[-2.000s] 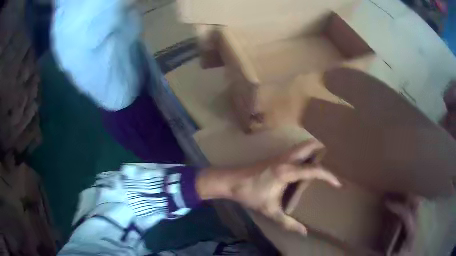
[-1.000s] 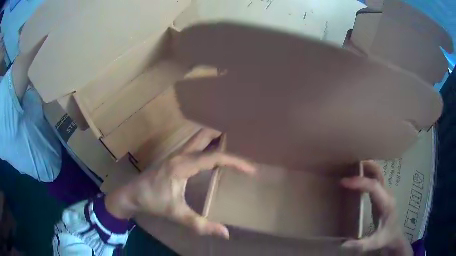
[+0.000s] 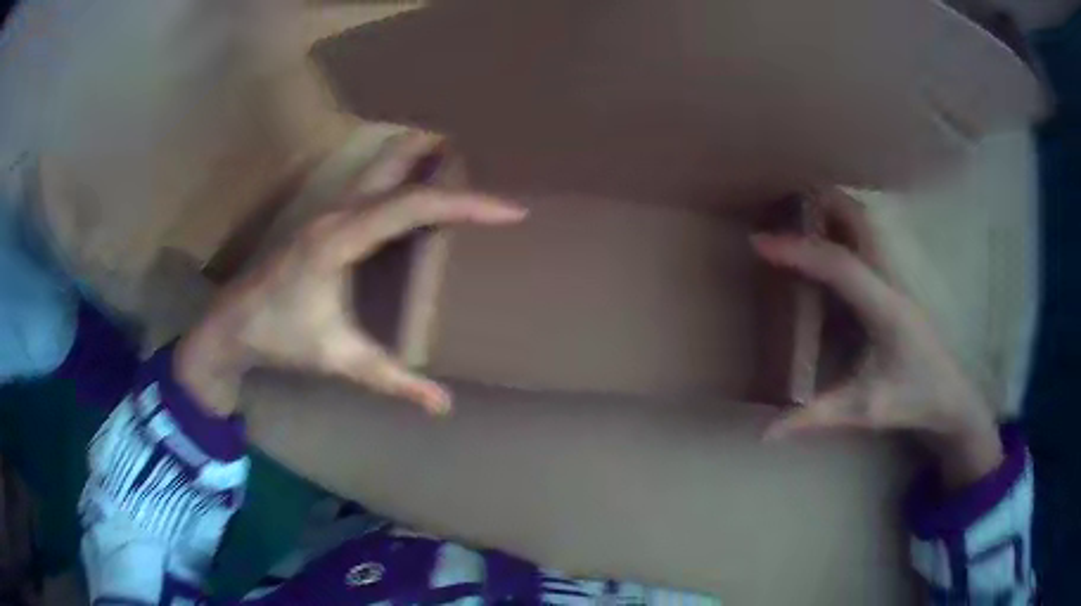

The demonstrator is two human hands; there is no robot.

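Observation:
A brown mailer box (image 3: 605, 302) stands open in front of me, its lid flap (image 3: 664, 95) raised at the far side. My left hand (image 3: 326, 290) grips the left side wall (image 3: 423, 296), fingers over its far part and thumb at the near corner. My right hand (image 3: 871, 331) grips the right side wall (image 3: 808, 314) in the same way. The picture is blurred, so the exact finger contact is hard to tell.
A neighbouring open box (image 3: 267, 178) lies at the far left, blurred. A person's light blue sleeve (image 3: 33, 308) is at the left edge. A brown cardboard surface (image 3: 593, 485) lies between the box and my body. Green floor (image 3: 267, 515) shows at lower left.
The box and both hands now sit higher in the picture, and more of the cardboard in front of the box shows. Both hands stay at the side walls.

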